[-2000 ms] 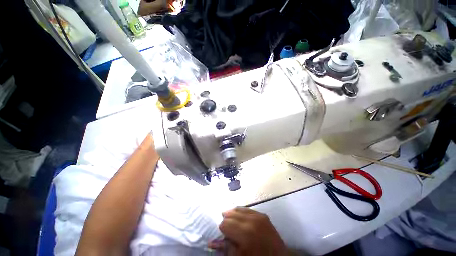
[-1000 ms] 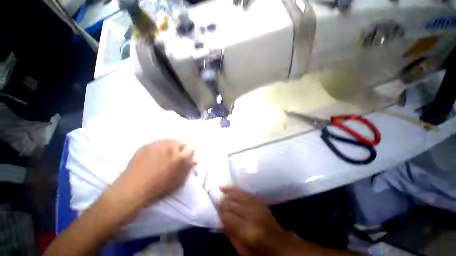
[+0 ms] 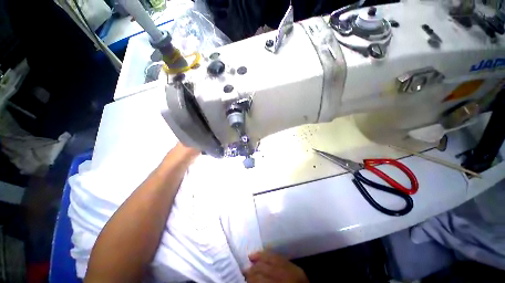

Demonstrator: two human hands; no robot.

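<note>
The white garment [image 3: 194, 221] lies under the left end of the sewing machine head [image 3: 277, 94] and hangs over the table's front edge. The presser foot and needle area [image 3: 241, 150] is washed out by bright light. My left forearm reaches over the cloth; my left hand [image 3: 188, 153] is mostly hidden behind the machine head, so its fingers cannot be seen. My right hand [image 3: 274, 268], cut off by the bottom edge, holds the garment's folded edge [image 3: 243, 232] at the table's front.
Scissors [image 3: 354, 166] with one red and one black handle lie right of the needle. A thin stick [image 3: 437, 160] lies behind them. A blue bin [image 3: 60, 243] is at the left under the cloth. A clear plastic bag [image 3: 194, 30] lies beyond the table.
My left hand has moved from the cloth in front of the needle to behind the machine head. My right hand has moved down towards the bottom edge. The view has shifted.
</note>
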